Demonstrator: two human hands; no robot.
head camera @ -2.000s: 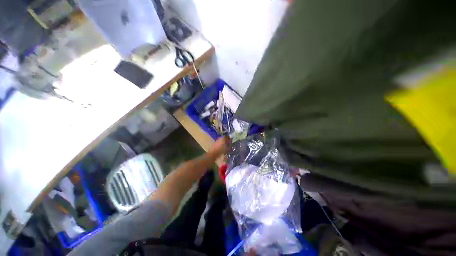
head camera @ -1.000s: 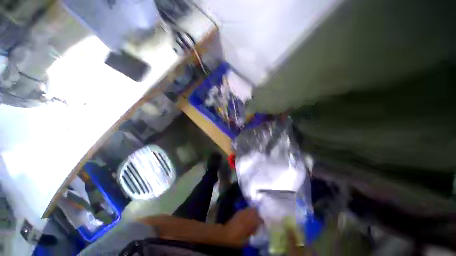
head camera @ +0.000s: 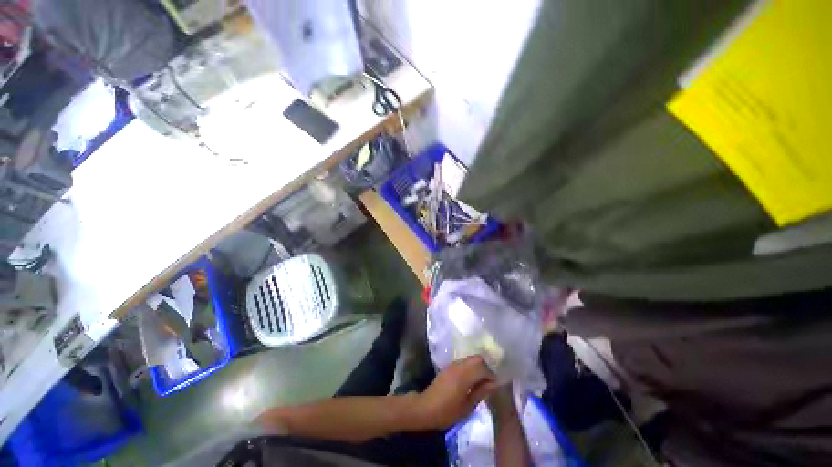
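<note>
A clear plastic bag (head camera: 520, 310) with white contents lies in front of me, over the edge of a red basket (head camera: 427, 295) that is mostly hidden. My left hand (head camera: 461, 390) has its fingers closed at the bag's lower opening, beside a small pale yellowish piece (head camera: 491, 348). My right hand (head camera: 504, 401) is mostly hidden behind my left hand and the bag; mainly its forearm shows, so its grip cannot be told.
A blue basket of tools (head camera: 438, 205) stands beyond the bag. Dark green trousers (head camera: 602, 173) with a yellow sheet (head camera: 771, 119) hang at right. The white table (head camera: 182, 210) holds a phone (head camera: 311, 120) and scissors (head camera: 386, 98). A slatted stool (head camera: 292, 299) and blue bins are below.
My left hand has moved from the bag's far left edge to its near end. My right forearm now shows beside it. The view has shifted, and the bag looks more bunched up.
</note>
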